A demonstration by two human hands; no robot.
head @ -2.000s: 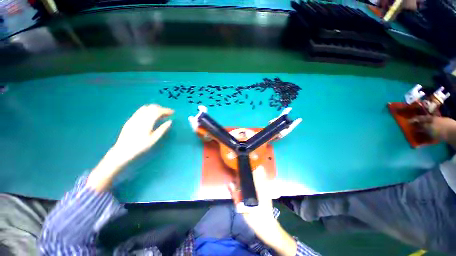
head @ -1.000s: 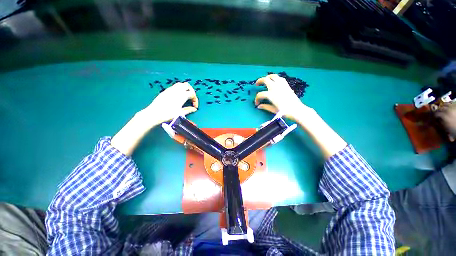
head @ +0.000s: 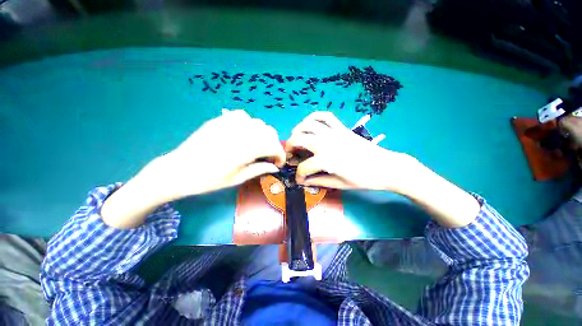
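Observation:
The Y-shaped black product lies on its fixture at the table's front edge; its near leg points toward me. An orange disc and an orange-red base plate are below it. My left hand and my right hand meet over the hub, fingertips bent down at it. They cover the hub and most of the two far legs. I cannot tell whether small parts are between the fingers. Small black parts lie in a pile at the back, with loose ones to its left.
At the far right another person's hand is at a second orange-red fixture with white forked ends. A dark green strip runs beyond the teal table. Dark, blurred objects are at the back right.
Both hands were by the small parts one second ago and have come back to the hub. Earlier, my right hand was at the near leg and my left was off to the left.

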